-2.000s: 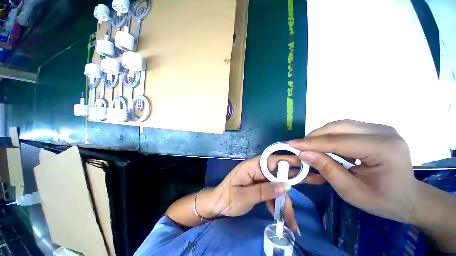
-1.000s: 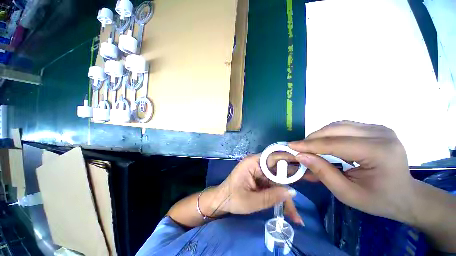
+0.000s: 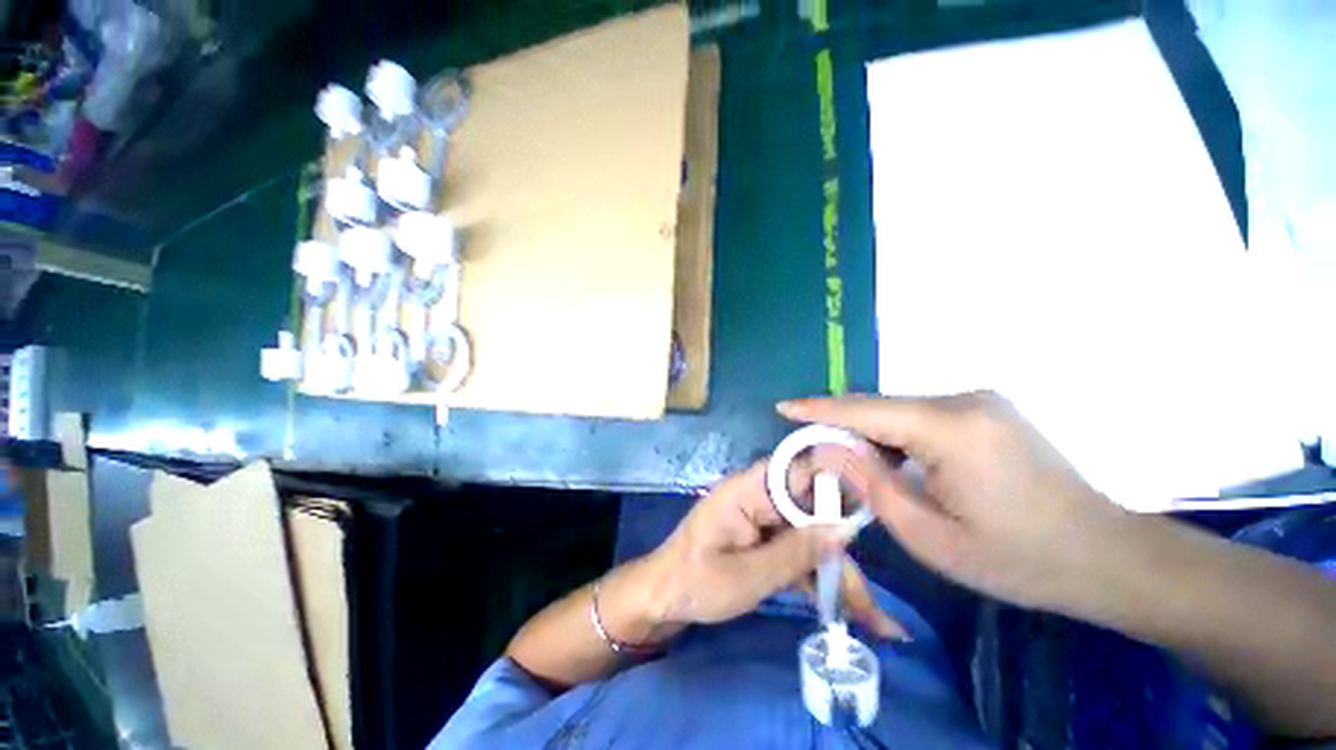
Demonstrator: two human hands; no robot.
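A white ring-headed plastic part (image 3: 841,677) is held above my lap, ring head up and round cup end hanging down. My left hand (image 3: 728,550) grips it just below the ring, thumb across the stem. My right hand (image 3: 967,498) is at the ring's right side, its fingers over the upper and right rim. Its fingertips are blurred, and I cannot tell whether they grip the ring or only touch it.
Several similar parts (image 3: 427,242) lie in rows on the cardboard's (image 3: 572,220) left side, on the green bench (image 3: 769,249). White sheets (image 3: 1048,264) lie at the right. More cardboard (image 3: 220,615) stands low at the left, below the bench edge.
My right hand has moved left, more over the ring, and the thin white strip below its fingers no longer shows. The view has shifted, so the bench items sit lower and the sheets farther left.
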